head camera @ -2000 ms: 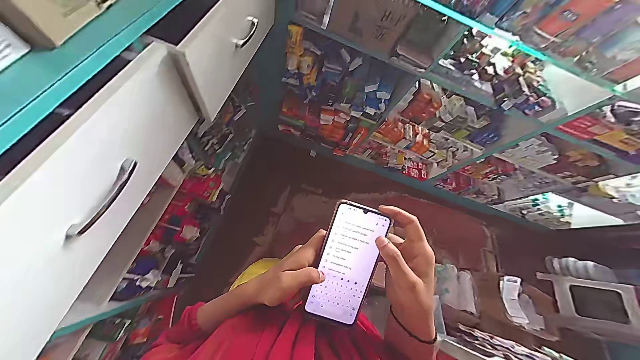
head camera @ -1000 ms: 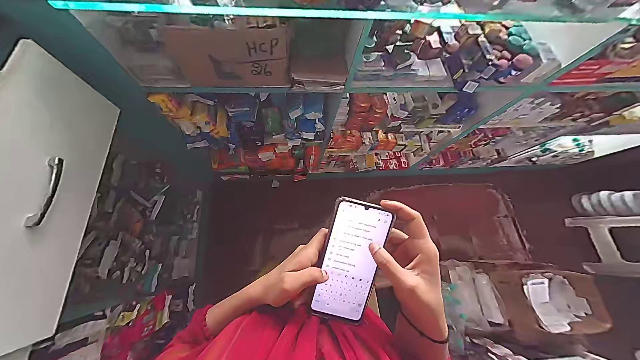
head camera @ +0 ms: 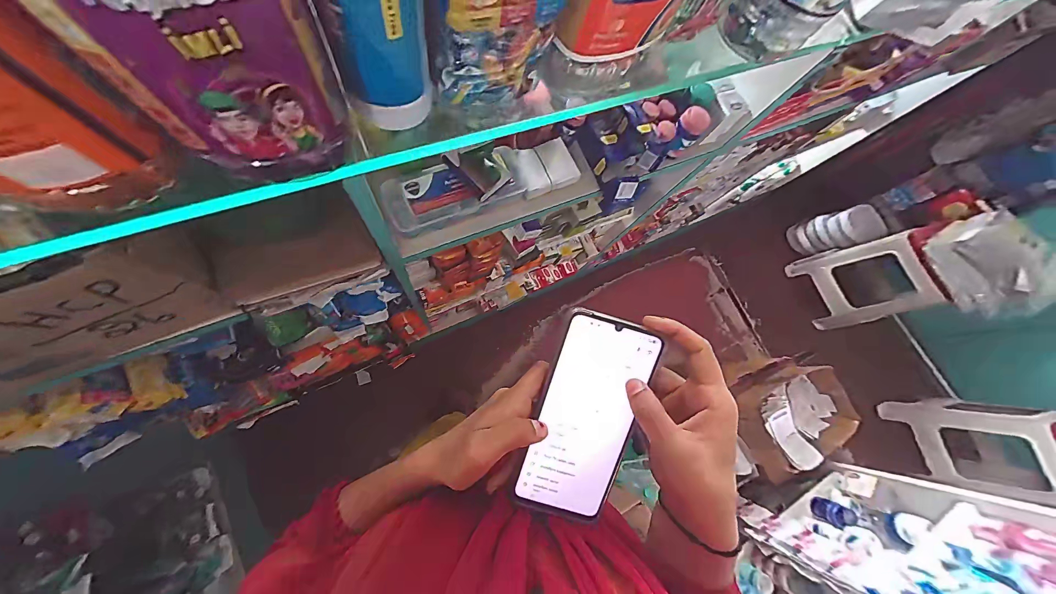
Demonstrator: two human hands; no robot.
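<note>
A smartphone point(head camera: 590, 412) with a lit white screen is held upright in front of me, between both hands and over red cloth. My left hand point(head camera: 487, 433) supports its left edge, the thumb resting on the lower left of the screen. Around the right edge, my right hand point(head camera: 689, 412) is wrapped, with the thumb over the right side of the screen and a finger behind the top corner. A dark band point(head camera: 701, 532) circles the right wrist. The fingers behind the phone are hidden.
A glass shelf edge point(head camera: 247, 198) crosses above, with packets and bottles on it. Below are a cardboard box point(head camera: 99, 305) and shelves of small packets. At right stand white plastic stools point(head camera: 879, 276), an opened carton point(head camera: 833, 404) and a tray of goods point(head camera: 932, 528).
The view has swung far to the right, past the white drawers. The keyboard on the phone's screen has gone, and a mostly white page with a short list low down shows instead. Both hands still hold the phone.
</note>
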